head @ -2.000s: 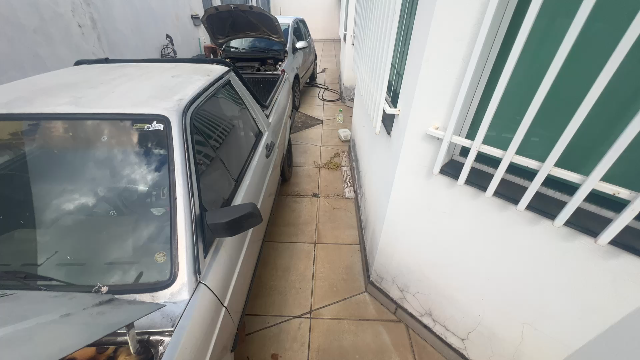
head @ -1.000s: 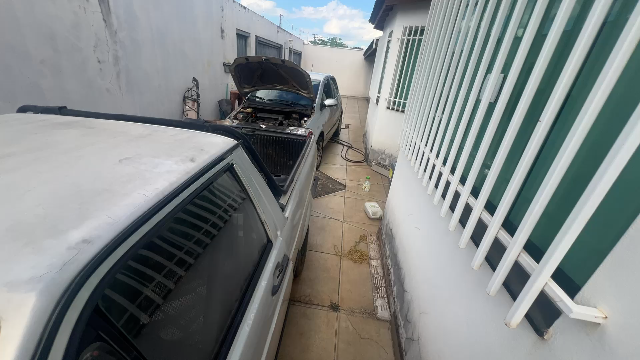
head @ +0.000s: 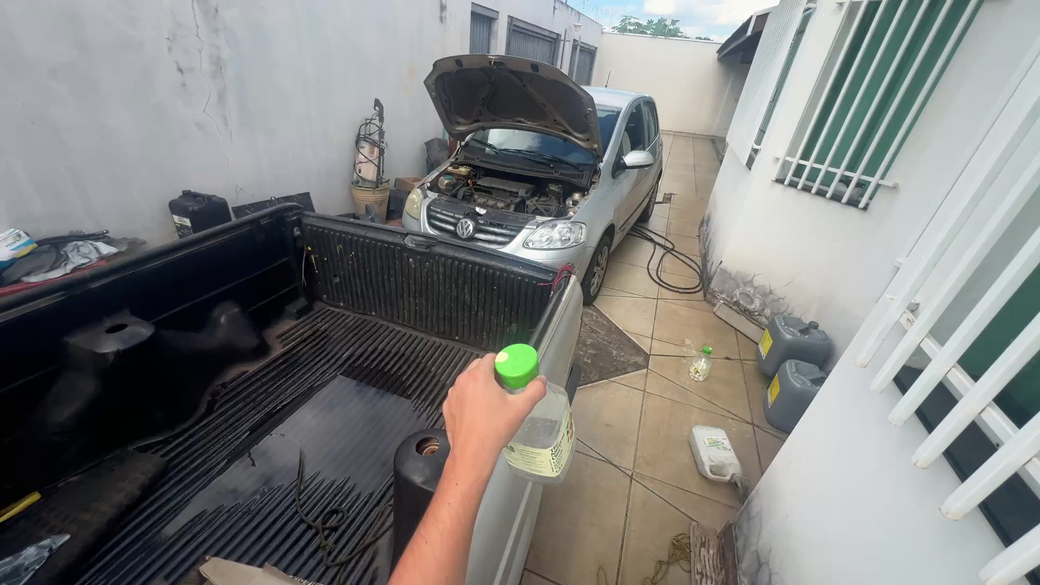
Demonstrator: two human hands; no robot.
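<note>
My left hand (head: 490, 400) grips the neck of a clear plastic bottle (head: 543, 435) with a green cap and a pale label, over the side wall of a pickup truck bed. The bed (head: 325, 414) has a black ribbed liner, and a cord (head: 329, 528) lies loose on it. Beside my forearm stands a black cylinder (head: 414, 487) with a hole in its top. My right hand is out of view.
A silver Volkswagen car (head: 520, 187) stands beyond the tailgate, hood raised. Along the right wall are grey jugs (head: 792, 345); a small bottle (head: 700, 364), a white jug (head: 715, 453) and a black hose (head: 670, 264) lie or stand on the tiles. A pressure washer (head: 370, 158) is at the left wall.
The view has moved along the truck from its cab to its bed. My left hand, with the green-capped bottle in it, has come into view.
</note>
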